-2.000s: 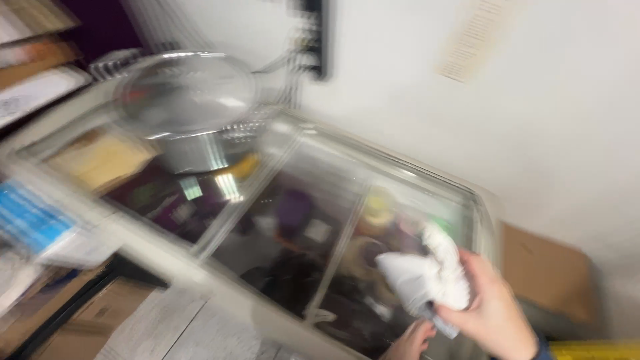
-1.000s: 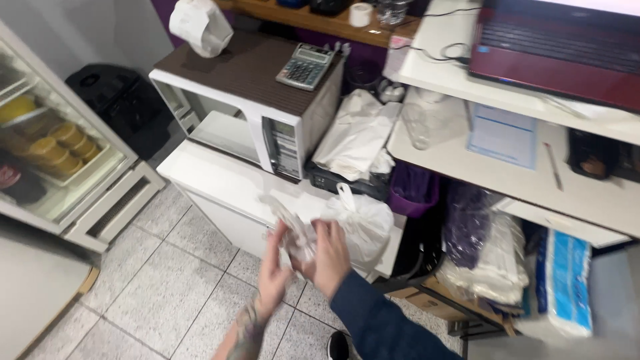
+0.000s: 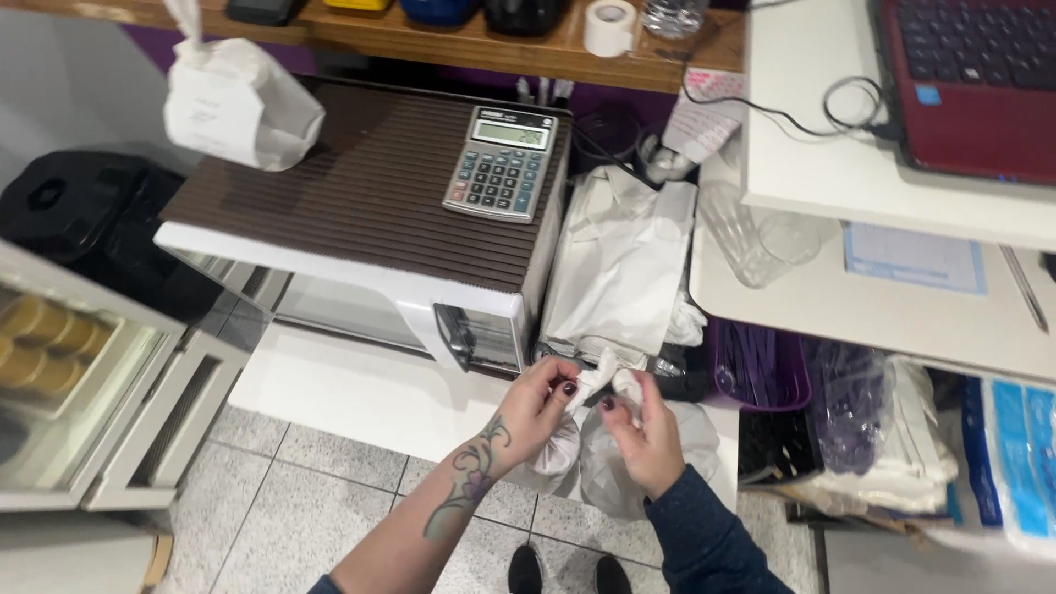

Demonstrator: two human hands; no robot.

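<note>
My left hand (image 3: pixel 536 404) pinches one twisted end of a small white plastic bag (image 3: pixel 554 454), below the stack of white bags. My right hand (image 3: pixel 648 433) holds the other twisted end, a short way to the right. The two ends come close together between my fingertips. Behind and below my hands a larger white plastic bag (image 3: pixel 697 437) rests on the white ledge; part of it is hidden by my right hand. A tied white bag with a printed paper (image 3: pixel 239 103) sits on the ribbed brown top at the upper left.
A calculator (image 3: pixel 503 165) lies on the brown-topped white appliance (image 3: pixel 355 190). Flat white bags (image 3: pixel 623 256) are stacked beside it. A purple bin (image 3: pixel 763 371) stands under the counter, whose edge holds clear plastic cups (image 3: pixel 759 239). A red laptop (image 3: pixel 982 91) is above. An open-fronted fridge (image 3: pixel 74 371) is at left.
The view has swung from a glass-topped freezer to the brown-topped appliance. Since one second ago, my hands have moved from bunched together to holding two separate twisted bag ends.
</note>
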